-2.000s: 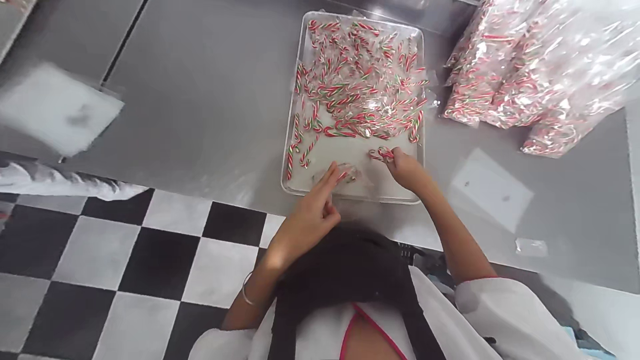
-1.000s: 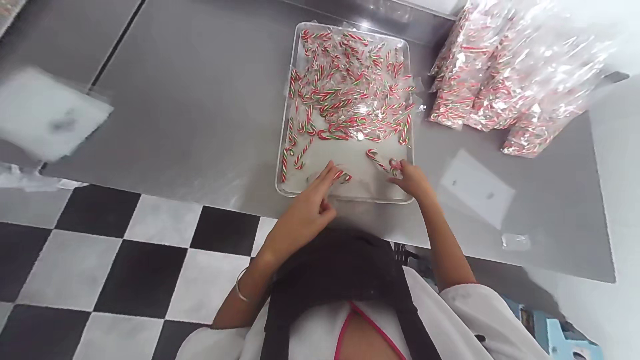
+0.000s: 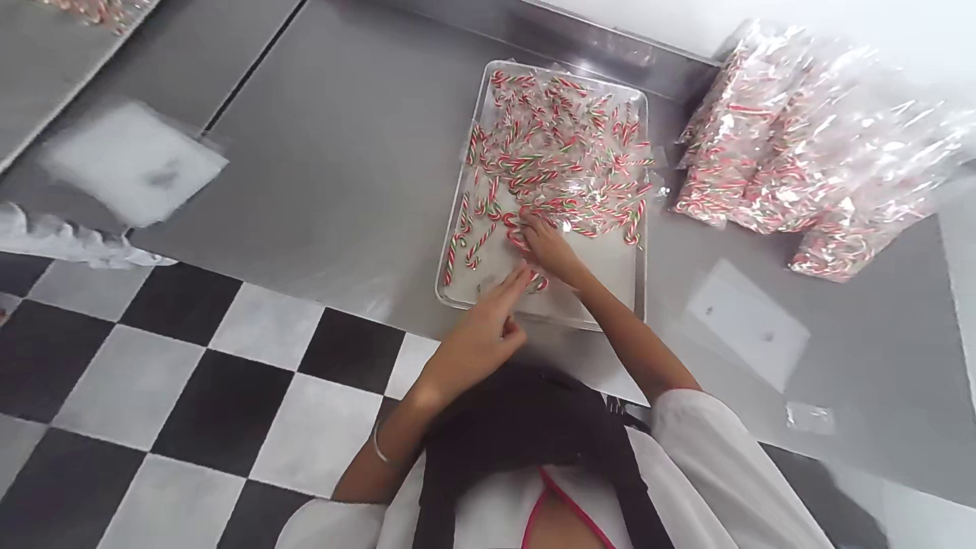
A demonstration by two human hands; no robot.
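Many small striped candy canes (image 3: 564,145), some in clear wrappers, fill the far part of a shallow metal tray (image 3: 642,274). My left hand (image 3: 482,328) is at the near edge of the tray, fingers extended, its fingertips beside a wrapped candy cane (image 3: 538,282); whether it pinches it cannot be told. My right hand (image 3: 547,245) reaches over the middle of the tray, its fingertips at a candy cane (image 3: 518,241) near the heap. The fingers partly hide that cane, so the grip is unclear. Several loose canes (image 3: 476,248) lie at the tray's left side.
Clear bags of candy canes (image 3: 762,168) stand at the back right. White sheets lie right (image 3: 751,324) and left (image 3: 137,164) on the steel table (image 3: 328,168). A small clear packet (image 3: 810,418) is near the front edge. Another tray (image 3: 69,91) is at the far left.
My right hand has moved from the near right part of the tray, where it was at a candy cane, up and left to the heap's near edge. My left hand stays near the tray's front.
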